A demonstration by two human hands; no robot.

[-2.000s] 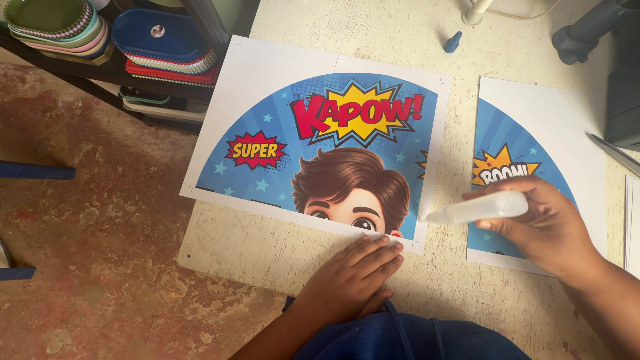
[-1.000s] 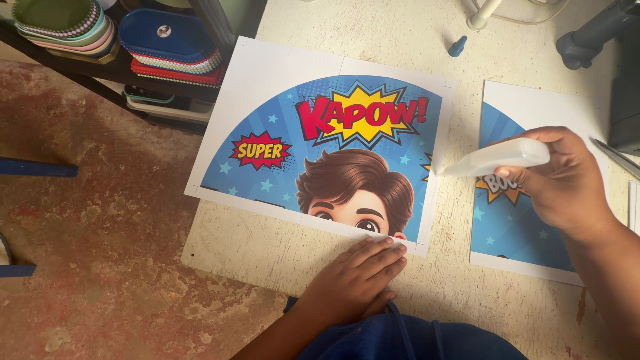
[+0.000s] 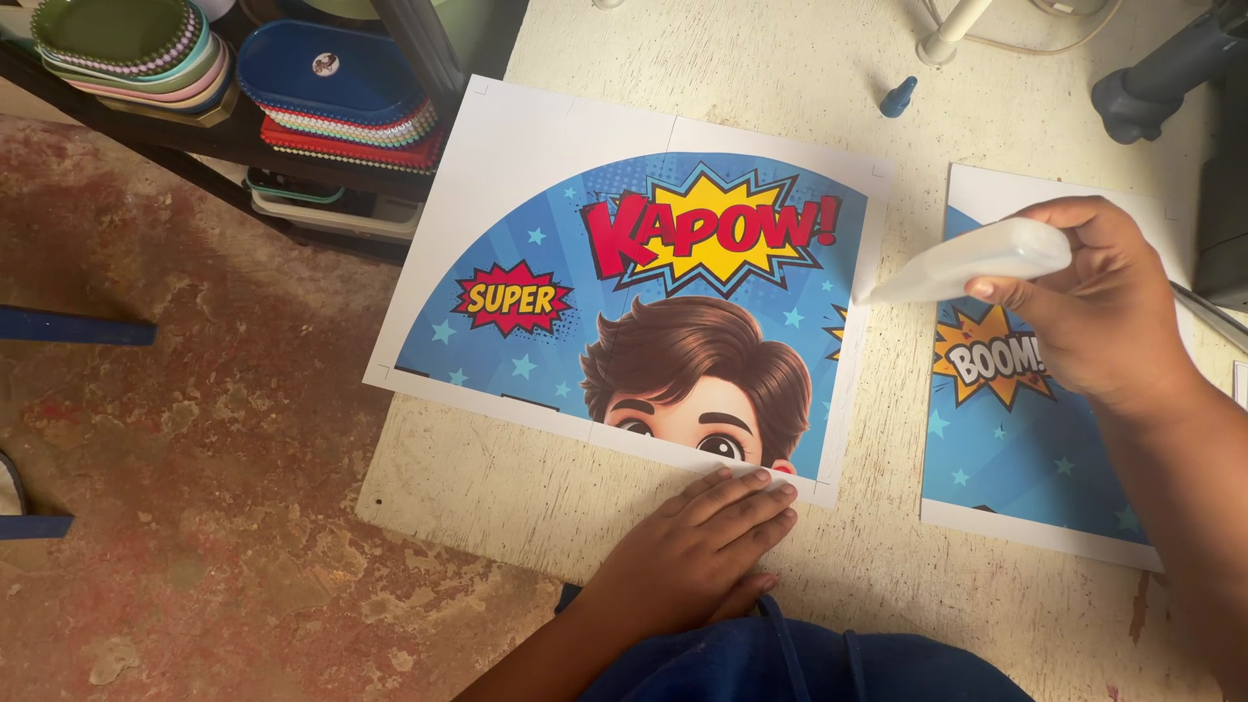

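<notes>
My right hand [image 3: 1102, 292] grips a translucent white squeeze bottle [image 3: 985, 261], tilted so that its narrow nozzle is at the right white margin of a printed paper sheet [image 3: 526, 244]. That sheet shows a cartoon head and comic lettering on blue. My left hand [image 3: 707, 546] lies flat, fingers together, its fingertips on the sheet's bottom margin and holding nothing. A second printed sheet [image 3: 1014, 458] lies to the right, partly hidden under my right hand and forearm. A small blue nozzle cap [image 3: 898, 97] stands on the table above the sheets.
The worn, cream-painted table [image 3: 468, 468] has its left edge beside the floor. Stacked oval trays [image 3: 327, 73] fill a dark shelf [image 3: 195, 156] at upper left. A white post [image 3: 951, 34], a cable and a dark grey stand [image 3: 1150, 93] are at upper right, with scissor-like metal blades [image 3: 1214, 317] below.
My right hand with the bottle has moved up along the sheet's right margin, from near its bottom corner. My left hand has stayed at the bottom margin.
</notes>
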